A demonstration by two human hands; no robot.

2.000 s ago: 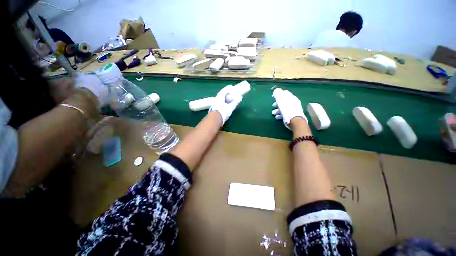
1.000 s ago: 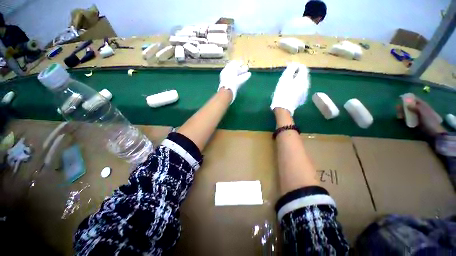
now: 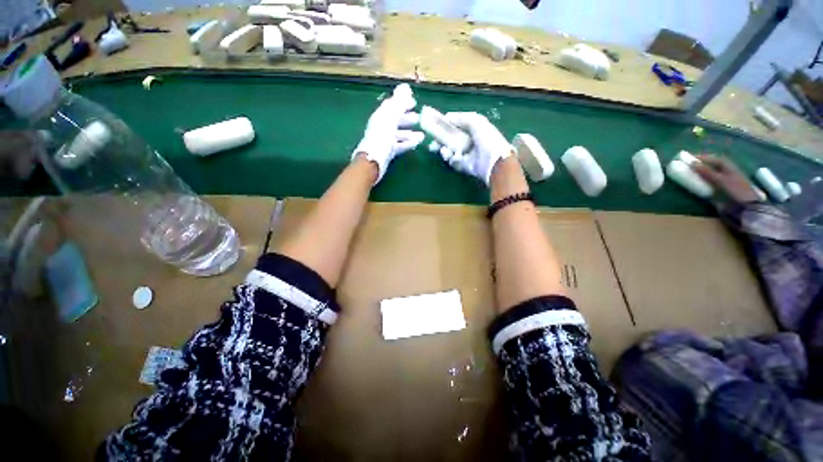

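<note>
My right hand (image 3: 478,147), in a white glove, holds an off-white oblong unit (image 3: 444,129) over the green conveyor belt (image 3: 298,167). My left hand (image 3: 390,135), also white-gloved, is just left of that unit with its fingers apart and nothing seen in it. One unit (image 3: 219,136) lies on the belt to the left. Several more lie to the right, the nearest (image 3: 533,156) beside my right hand. A white card (image 3: 422,314) lies flat on the cardboard (image 3: 361,370) between my forearms.
A large clear water bottle (image 3: 171,203) stands tilted in view at left, near a teal block (image 3: 71,281) and a white disc (image 3: 142,297). A clear tray heaped with units (image 3: 334,38) is on the far bench. At right, another person's hand (image 3: 727,178) touches a unit.
My right hand now holds a unit and is turned toward my left hand. The view has shifted, so the bench and bottle sit farther left and higher. More units show at right.
</note>
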